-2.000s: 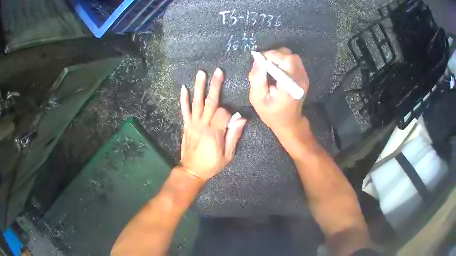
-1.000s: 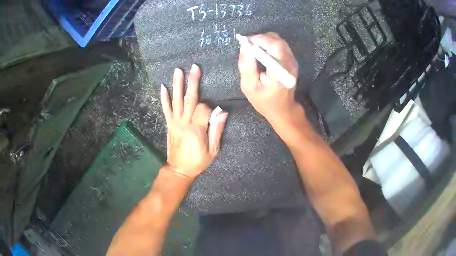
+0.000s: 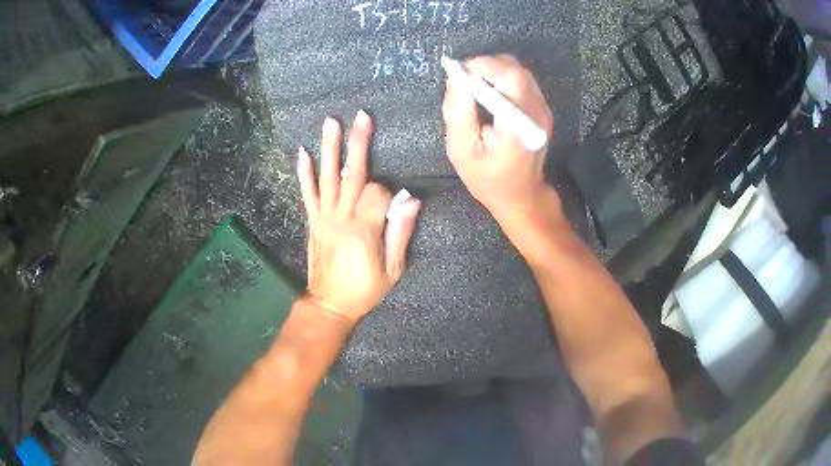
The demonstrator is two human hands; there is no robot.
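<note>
The dark grey panel bundle [image 3: 456,291] lies in front of me, with a dark line across its middle. White writing on its upper part reads "TS-13736", with a second line of characters below. My right hand [image 3: 501,132] holds a white marker [image 3: 499,107], its tip at the right end of the second line. My left hand [image 3: 351,223] rests palm down on the bundle left of centre, three fingers spread; a small white thing, perhaps a marker cap, is pinched between its thumb and index finger.
A blue crate [image 3: 157,64] is at the upper left. A green plate [image 3: 191,337] lies at the lower left. Black grid frames [image 3: 661,64] are at the upper right. White bundles with a black strap [image 3: 774,300] are at the right. Speckled floor shows around the bundle.
The second line of writing has grown to the right, and the marker tip has followed it. The view shifted, so the bundle and both hands sit further left than in the oldest frame.
</note>
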